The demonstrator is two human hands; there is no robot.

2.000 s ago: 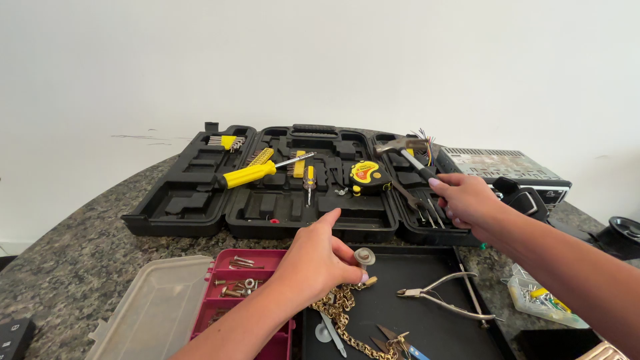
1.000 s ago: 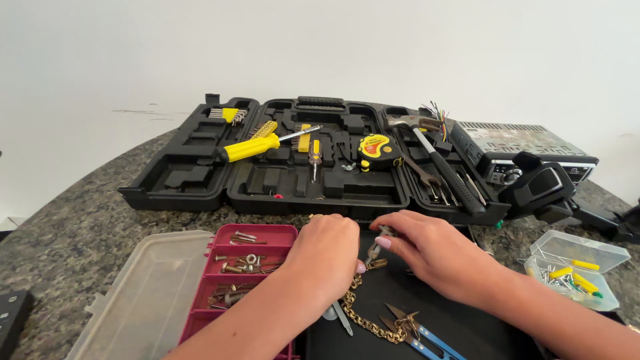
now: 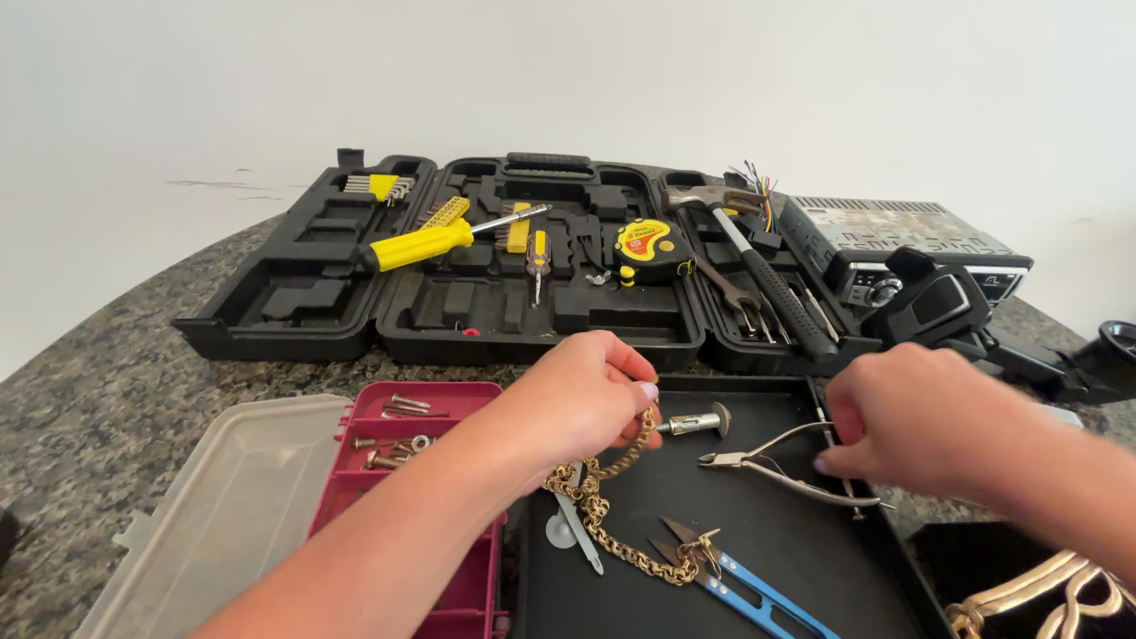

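My left hand (image 3: 590, 390) pinches one end of a gold-coloured chain (image 3: 621, 550), whose length trails onto a black tray (image 3: 754, 524). Just right of those fingers lies a metal expansion anchor (image 3: 697, 422) with a round head. My right hand (image 3: 896, 417), slightly blurred, is over the tray's right edge beside cuticle nippers (image 3: 763, 461); its fingertips are bent and whether they hold anything cannot be told. Blue-handled thread snips (image 3: 737, 586) touch the chain's far end. A grey plastic piece (image 3: 579, 532) lies under the chain.
Behind is an open black tool case (image 3: 541, 351) with a hammer (image 3: 754, 257), tape measure (image 3: 652, 251) and yellow screwdriver (image 3: 426, 246). A pink organizer (image 3: 426, 390) with screws stands left, a car stereo (image 3: 905, 240) back right, and a gold braided item (image 3: 1038, 595) lower right.
My right hand has moved right, away from my left hand. The anchor and nippers, hidden by the hands one second ago, show on the tray. My left hand has raised part of the chain.
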